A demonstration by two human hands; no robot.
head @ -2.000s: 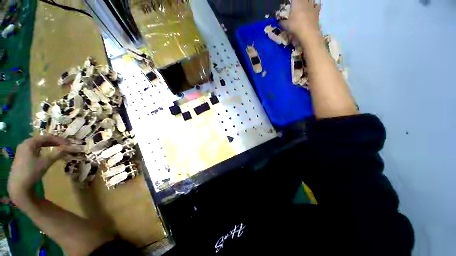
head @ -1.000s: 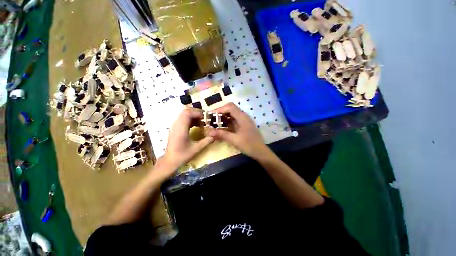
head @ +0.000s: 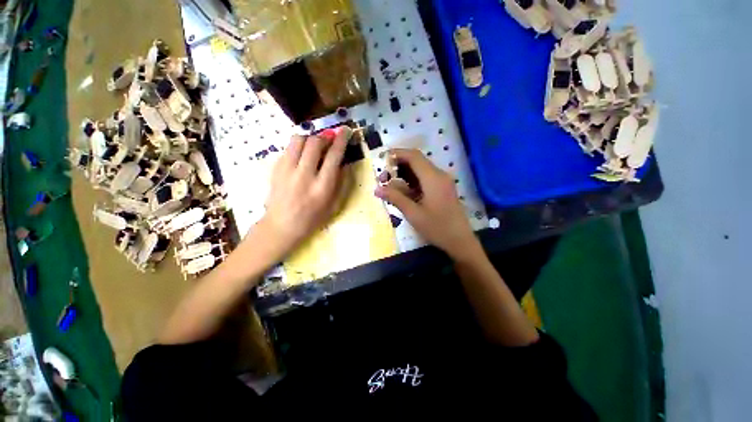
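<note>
My left hand (head: 307,185) is at the fixture (head: 353,150) in front of the taped box, with its fingertips at the small red-pink piece (head: 328,134). A pale beige part (head: 356,132) shows beside those fingertips in the fixture; whether the fingers grip it is hidden. My right hand (head: 425,198) is just right of the fixture, above the plate. Its thumb and fingers are closed on a small beige part (head: 394,171) with a dark patch. The yellow pad (head: 350,235) lies below both hands.
The taped box (head: 305,49) stands behind the fixture on the white perforated plate (head: 239,148). A pile of beige parts (head: 157,165) lies on the brown surface at left. The blue tray (head: 503,148) at right holds another pile (head: 602,82). A green belt (head: 49,148) runs at far left.
Both hands came from the two piles to meet over the yellow pad. Since then my left hand has moved forward to the fixture, and my right hand has moved apart to the right with a beige part.
</note>
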